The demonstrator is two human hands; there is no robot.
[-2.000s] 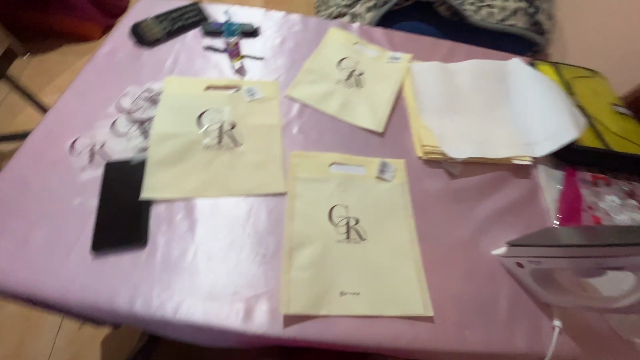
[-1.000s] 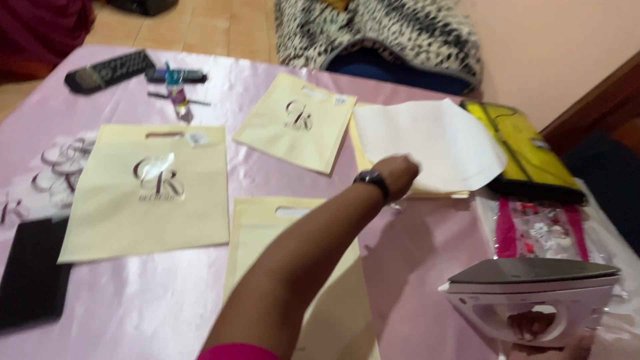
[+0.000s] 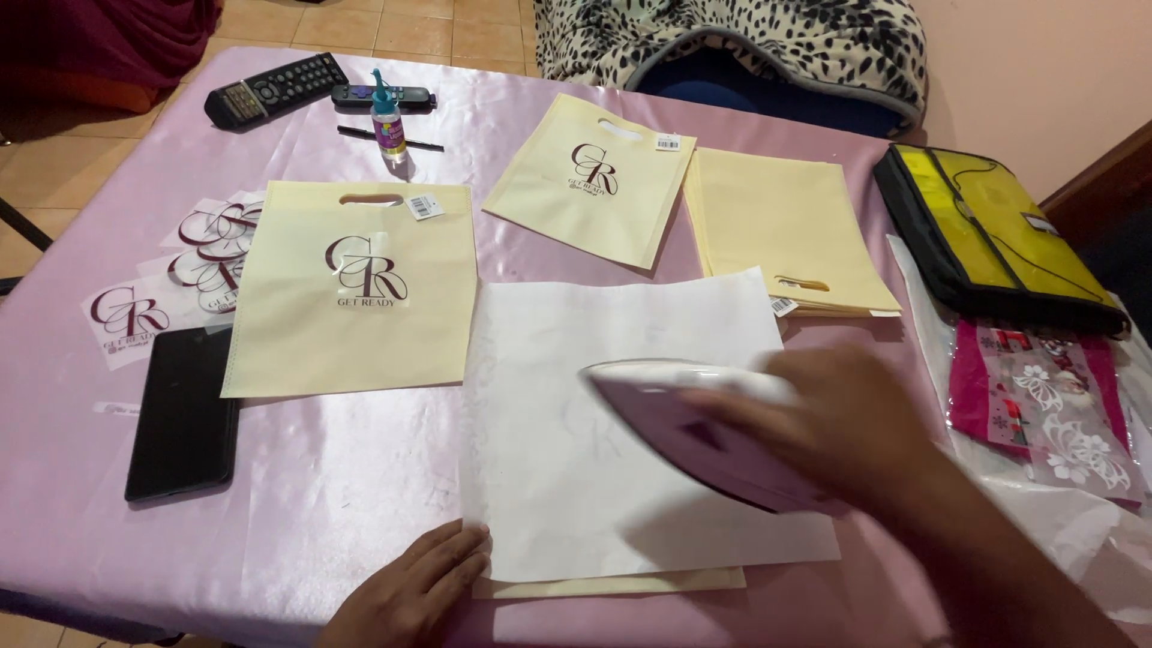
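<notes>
My right hand (image 3: 828, 414) grips the handle of a clothes iron (image 3: 693, 432), which is tilted over a white sheet of paper (image 3: 558, 360). A cream fabric bag (image 3: 612, 587) lies under the sheet, only its bottom edge showing. Fingers of my left hand (image 3: 418, 585) rest at the sheet's lower left corner, spread flat. To the left is a cream bag with a dark printed monogram (image 3: 360, 351); a second printed bag (image 3: 585, 225) lies behind the sheet. At the back right sits a stack of cream bags (image 3: 774, 207).
Clear transfers with monograms (image 3: 126, 315) and a black phone (image 3: 184, 414) are at left. Remote controls (image 3: 274, 90), a pen (image 3: 423, 145) and a small glue bottle (image 3: 389, 130) stand or lie at the back. A yellow and black case (image 3: 1008, 234) and plastic packages (image 3: 1044, 396) lie right.
The white sheet, earlier on the stack of bags, now covers the front bag. My right hand has taken hold of the iron, which stood at the right. My left hand has come into view.
</notes>
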